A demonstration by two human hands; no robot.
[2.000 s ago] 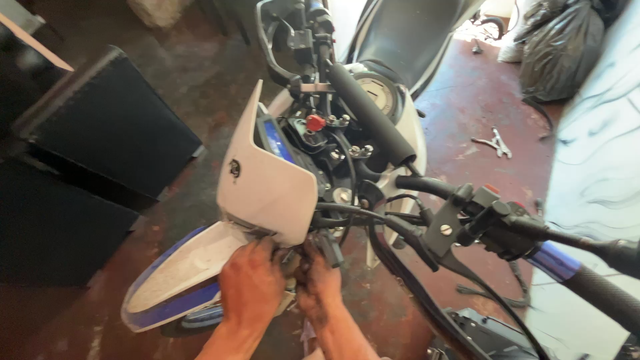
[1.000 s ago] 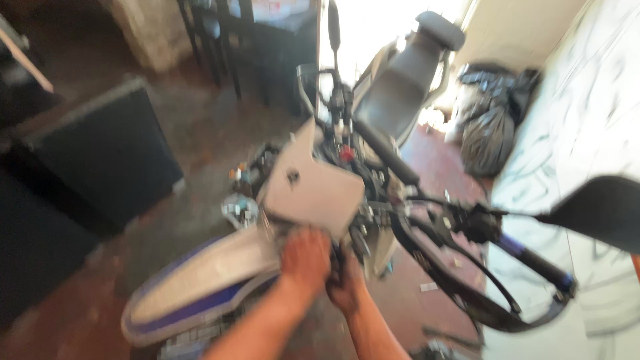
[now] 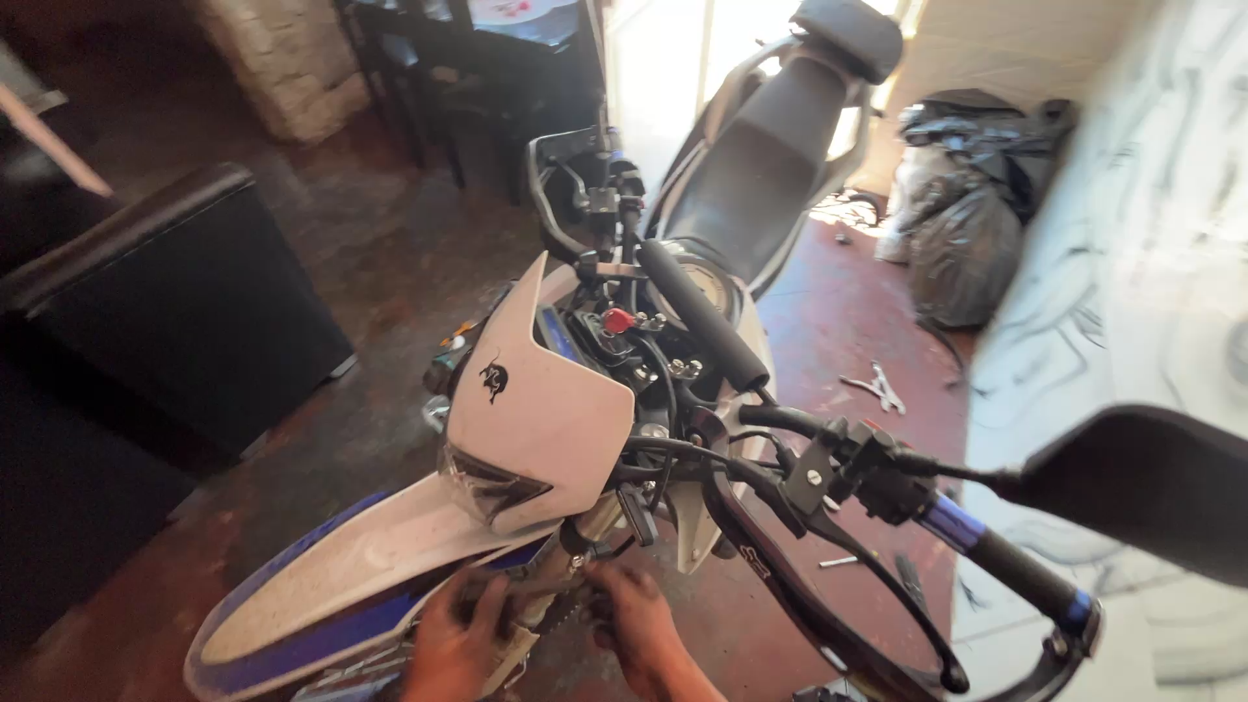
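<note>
A motorcycle with a white front cowl (image 3: 546,409), a white and blue front fender (image 3: 361,575) and a padded handlebar crossbar (image 3: 702,317) fills the middle of the head view. Below the cowl, beside the fork, my left hand (image 3: 458,624) has its fingers curled around one end of a thin dark tool or rod (image 3: 541,587). At the other end of it are the fingertips of my right hand (image 3: 629,609). A small bolt (image 3: 576,561) shows just above, at the fork. What kind of tool it is cannot be told.
Pliers (image 3: 877,388) lie on the red floor right of the motorcycle. A mirror (image 3: 1150,487) and a handlebar grip (image 3: 1033,575) stick out at the right. Black padded furniture (image 3: 175,331) stands at the left, plastic bags (image 3: 965,234) by the wall.
Both hands have moved from close under the cowl to lower beside the fork, and they are farther apart. The thin dark piece now shows between them. The view has shifted.
</note>
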